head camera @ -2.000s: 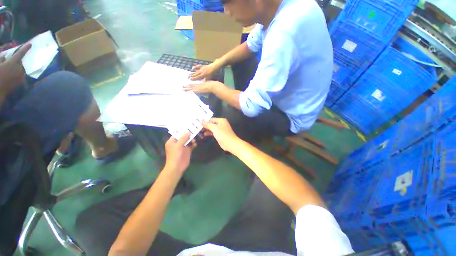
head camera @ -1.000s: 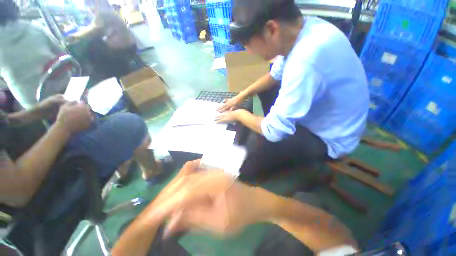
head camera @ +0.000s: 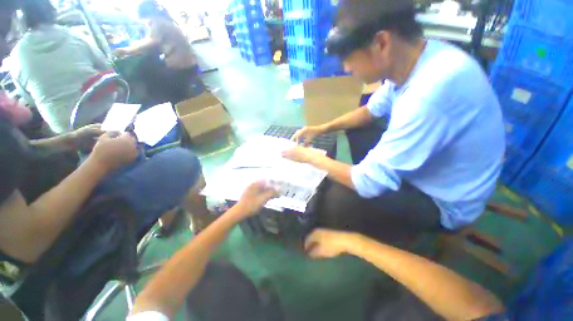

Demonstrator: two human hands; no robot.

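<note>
White printed sheets (head camera: 251, 153) lie in a loose, overlapping spread on a low black crate (head camera: 276, 224). One printed sheet (head camera: 308, 178) with rows of small dark marks lies at the near right side of the spread. My left hand (head camera: 257, 197) is at the near edge of the sheets, its fingers on the paper; whether it grips a sheet is not clear. My right hand (head camera: 328, 243) is off the paper, below and right of the crate, with fingers curled. I cannot tell whether it holds anything.
A person in a light blue shirt (head camera: 433, 119) sits across, both hands on the sheets. At the left a seated person holds a white paper (head camera: 119, 117). Open cardboard cartons (head camera: 204, 119) stand behind. Blue crates (head camera: 534, 94) are stacked at the right. A wooden stool (head camera: 487, 251) shows.
The camera view has turned left and up. My hands, together over a white piece earlier, are now apart: the left has moved onto the sheets, the right has drawn away to the right.
</note>
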